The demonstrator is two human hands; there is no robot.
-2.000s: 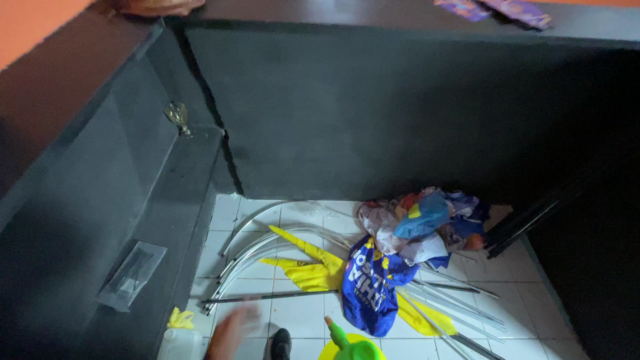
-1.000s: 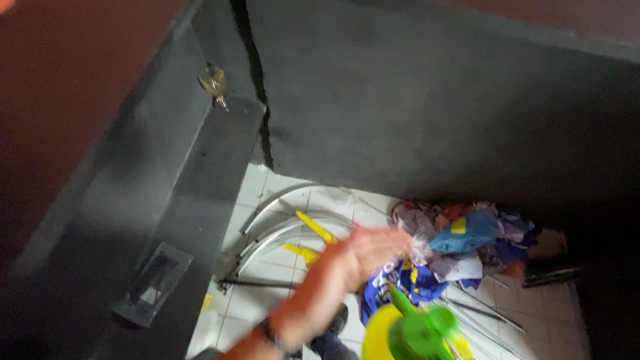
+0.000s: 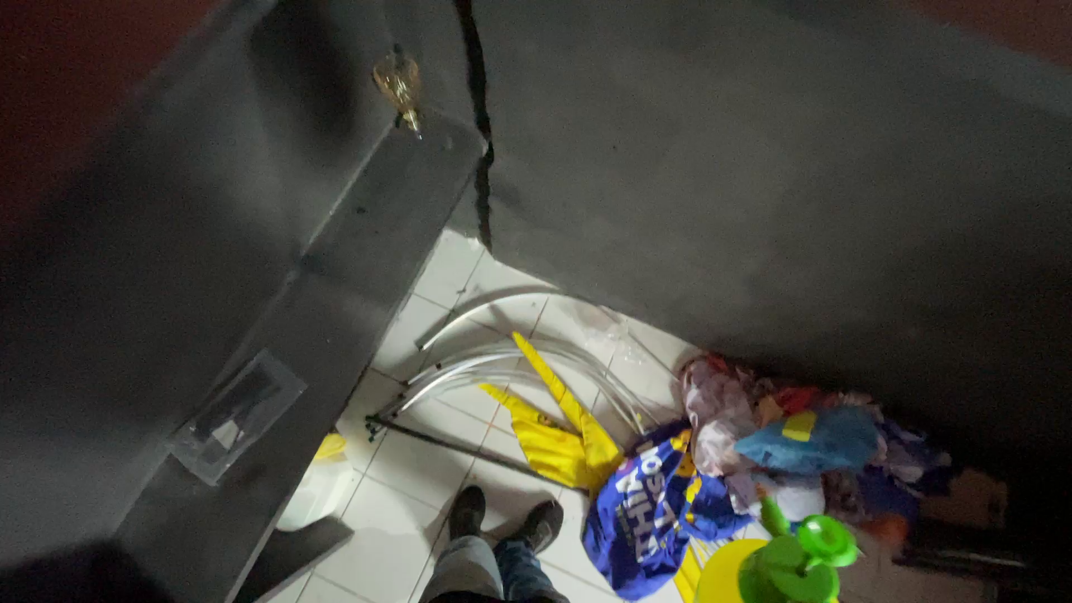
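Observation:
Neither of my hands shows at this moment. At the lower right, close to the camera, is a yellow container with a green spray-pump head (image 3: 791, 565); whatever holds it is hidden below the frame. Beyond it on the tiled floor lies a blue printed cloth (image 3: 641, 519), with yellow fabric (image 3: 561, 431) at its left. A heap of mixed cloths (image 3: 720, 406) with a light-blue piece (image 3: 816, 440) rests against the dark wall. Curved metal tubes (image 3: 502, 352) and a dark straight pole (image 3: 481, 455) lie on the tiles.
A dark ledge (image 3: 360, 251) runs along the left wall, bearing a clear plastic packet (image 3: 239, 416) and an amber glass object (image 3: 400, 88). Below it stands a whitish translucent container (image 3: 316, 494) with something yellow on top. My shoes (image 3: 502, 519) are on the floor. The dark wall has a long crack.
A bare hand that reached over the floor one second ago has gone out of view. The sprayer head is now farther right and lower in the frame. The view has tilted and shifted.

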